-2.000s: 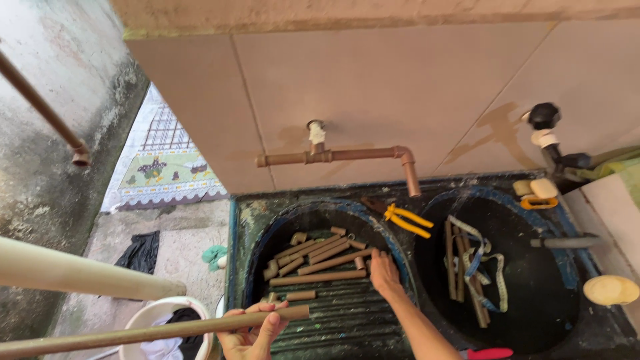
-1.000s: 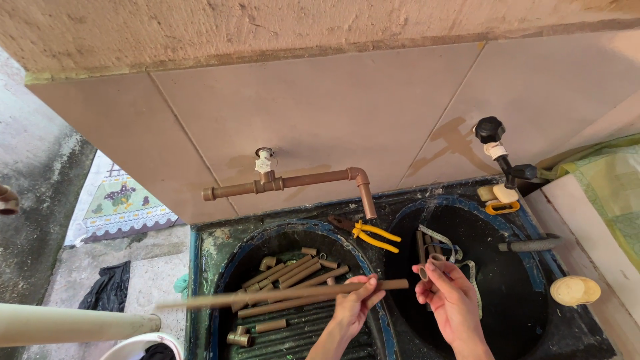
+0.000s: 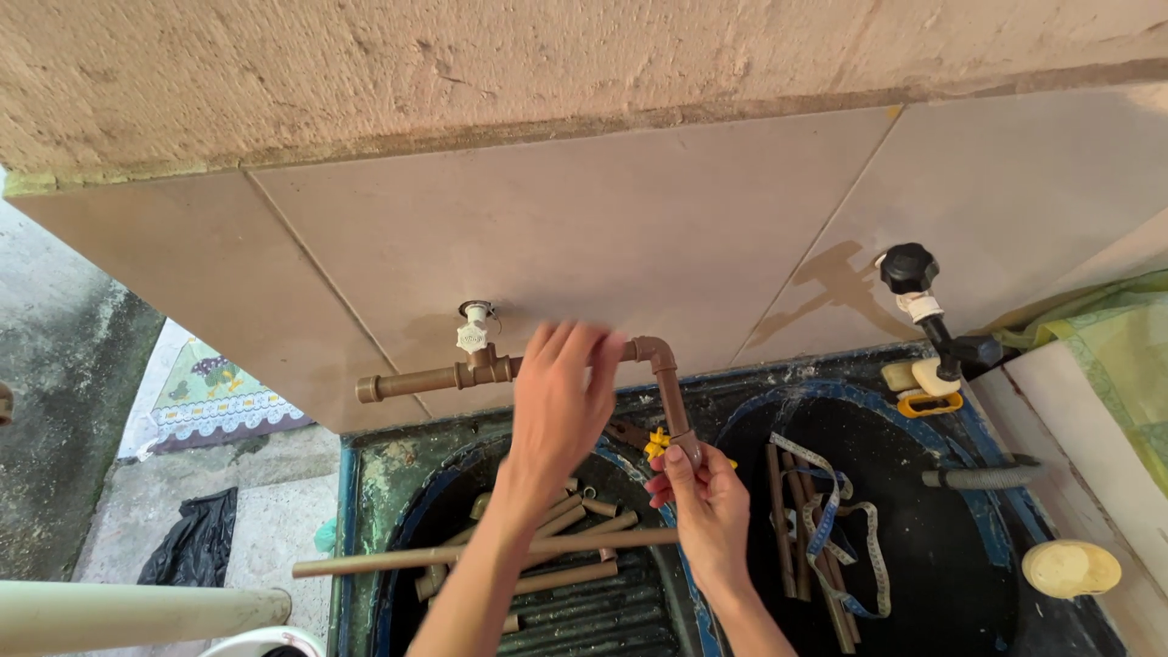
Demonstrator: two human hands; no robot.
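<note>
My left hand (image 3: 558, 392), slightly blurred, is raised in front of the horizontal brown PVC pipe (image 3: 415, 383) and hides part of it; whether it touches the pipe is unclear. My right hand (image 3: 703, 493) grips a brown fitting (image 3: 686, 447) at the lower end of the vertical pipe (image 3: 672, 406), which drops from an elbow (image 3: 650, 351). A tee (image 3: 482, 365) joins the horizontal pipe to a white threaded fitting (image 3: 473, 333) at the wall. A long loose brown pipe (image 3: 365, 563) lies across the left basin. Yellow-handled pliers (image 3: 657, 443) are partly hidden behind the fitting.
Cut pipes and fittings (image 3: 566, 577) lie in the left basin (image 3: 630, 620). The right basin (image 3: 949, 547) holds pipe lengths (image 3: 801, 520) and a measuring tape (image 3: 881, 557). A black tap (image 3: 931, 328), soap (image 3: 1071, 568) and a grey hose (image 3: 985, 476) are at right; a white bucket (image 3: 265, 643) is lower left.
Both hands have moved up to the wall piping. The long pipe, held in the earlier frames, now lies across the left basin. A fitting now sits at the vertical pipe's lower end, in my right hand.
</note>
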